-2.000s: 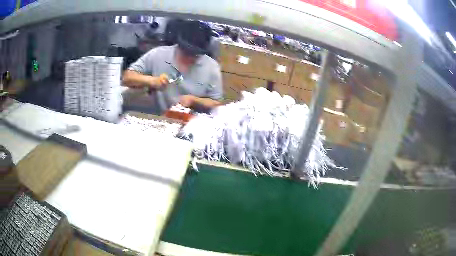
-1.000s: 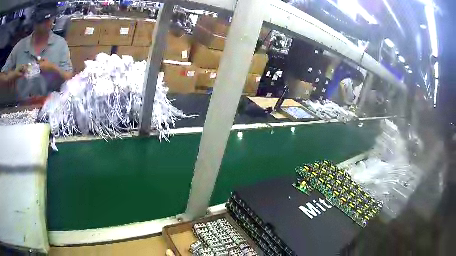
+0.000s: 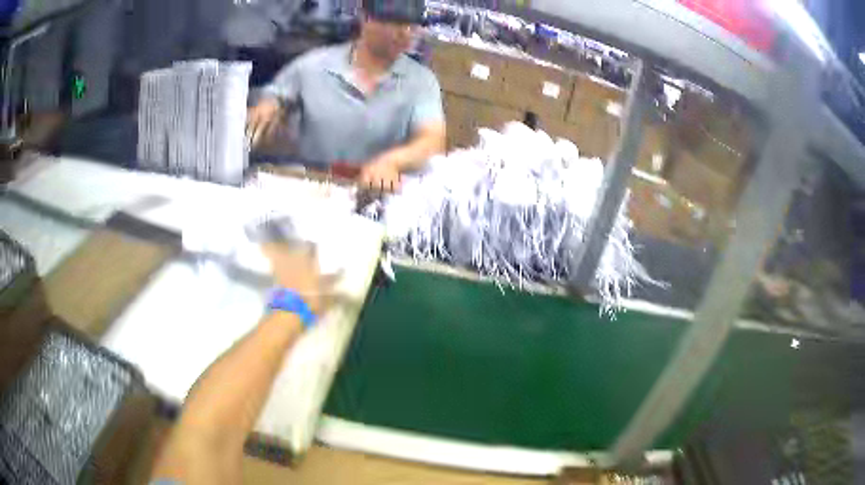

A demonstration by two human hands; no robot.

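Note:
My left hand [image 3: 296, 270], bare with a blue band at the wrist, reaches from the bottom left over the white slab [image 3: 161, 346]. Its fingers are blurred and close on a white bundle [image 3: 223, 227], partly see-through, near the slab's far edge. The bundle's exact shape is too blurred to tell. My right hand is not in view.
A brown tray or lid [image 3: 109, 275] lies on the slab at left. Trays of small modules [image 3: 66, 407] stand at bottom left. A green belt [image 3: 493, 369], metal post [image 3: 721, 275], cord pile [image 3: 512, 208], housing stack [image 3: 194, 118] and person [image 3: 356, 114] are beyond.
The view has swung back left from the black stack. My left arm has come in over the slab, with the white bundle at its fingers. The person opposite has lowered their hands.

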